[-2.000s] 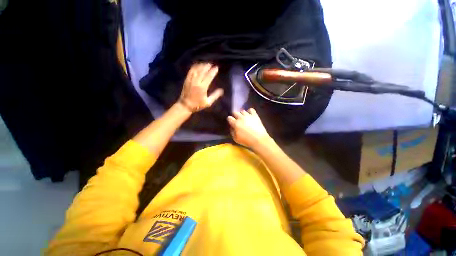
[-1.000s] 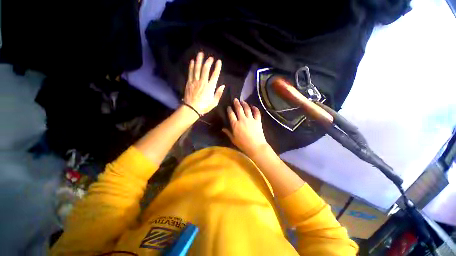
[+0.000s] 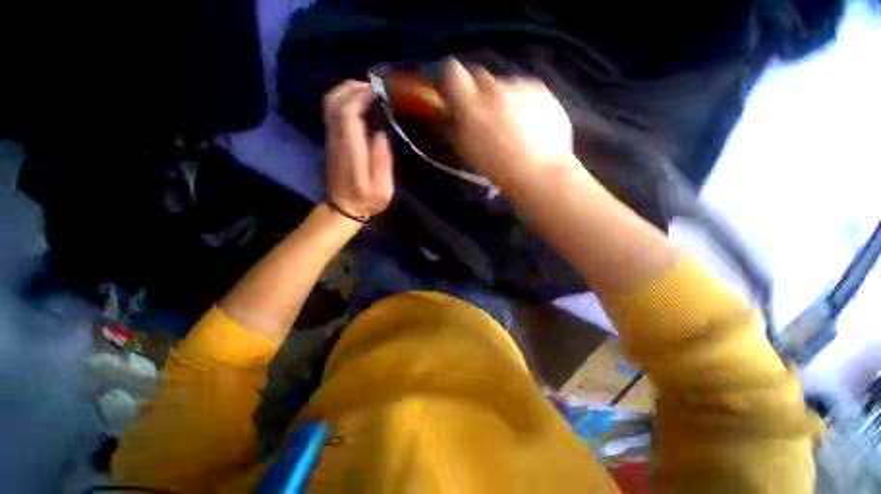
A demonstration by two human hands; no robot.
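Note:
The steam iron [image 3: 415, 98] rests on or just over the black garment [image 3: 618, 106], its pointed tip toward the left. My right hand [image 3: 507, 116] is closed around its reddish-brown handle and hides the rear of the iron. My left hand [image 3: 357, 154] is at the left of the iron's tip, on or just above the black cloth, fingers bent and slightly blurred. Whether its fingers pinch the cloth cannot be told.
The pale table cover [image 3: 792, 145] shows at the right. A black pile [image 3: 126, 68] hangs at the left. Scraps [image 3: 121, 371] lie on the floor at lower left. A cardboard carton [image 3: 594, 371] and a blue-white heap [image 3: 609, 425] are below the table.
My right hand has left the cloth and taken the iron's handle. The iron has moved left, toward my left hand. My left hand has shifted slightly left and its fingers have bent.

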